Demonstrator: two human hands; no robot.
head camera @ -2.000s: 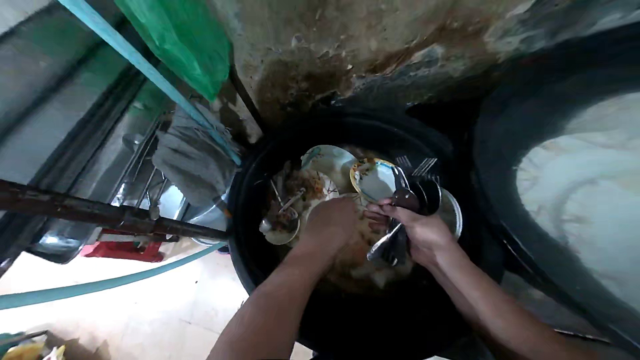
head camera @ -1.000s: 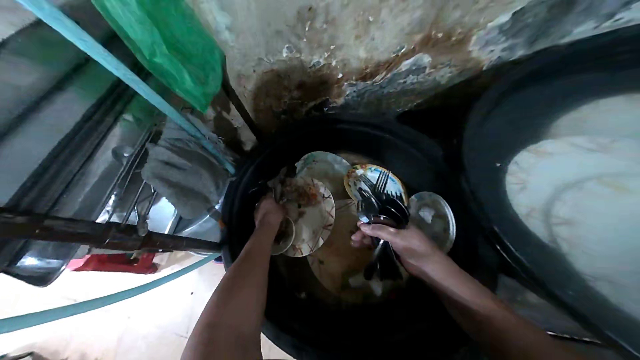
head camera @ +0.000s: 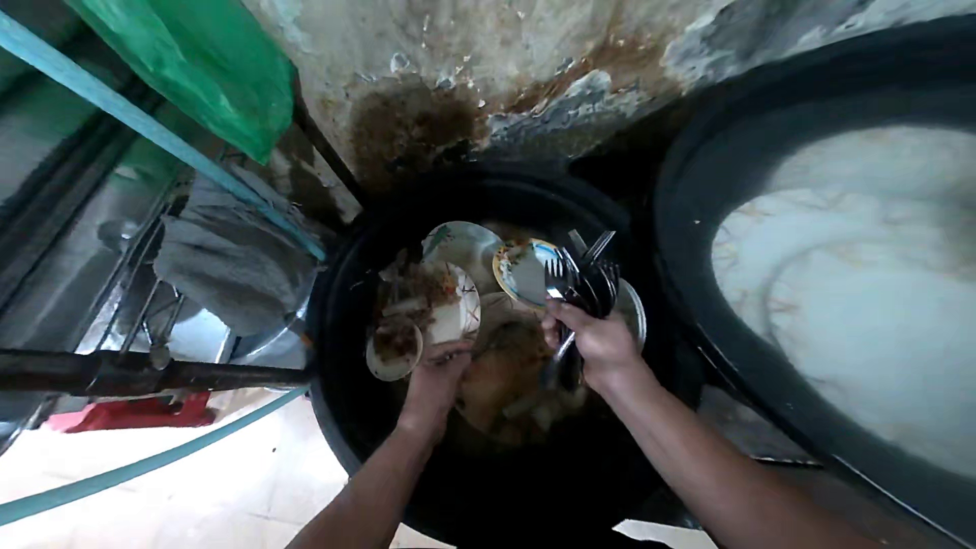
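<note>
My right hand (head camera: 598, 339) is closed around a bunch of metal forks and spoons (head camera: 583, 278) above a black tub (head camera: 335, 412). My left hand (head camera: 442, 366) touches the lower edge of a white patterned plate (head camera: 469, 301) that bears food scraps; its fingertips are partly hidden, so I cannot tell whether it grips anything. Left of that hand lies a small bowl (head camera: 394, 372) with scraps. Behind are a pale plate (head camera: 457, 236) and a plate with a yellow and blue rim (head camera: 507, 278). A round metal-looking dish (head camera: 639, 313) shows partly behind the right hand. Murky water with scraps lies below.
At the right stands a larger black tub (head camera: 686, 229) with plates under cloudy water. A stained wall (head camera: 534, 46) rises behind. At the left are a green plastic bag (head camera: 221, 69), a grey cloth (head camera: 229, 259), a rusty bar (head camera: 191, 374) and a light blue hose (head camera: 152, 465).
My left hand has moved from the scraps at the tub's left side to the lower edge of the patterned plate. The right hand still holds the cutlery.
</note>
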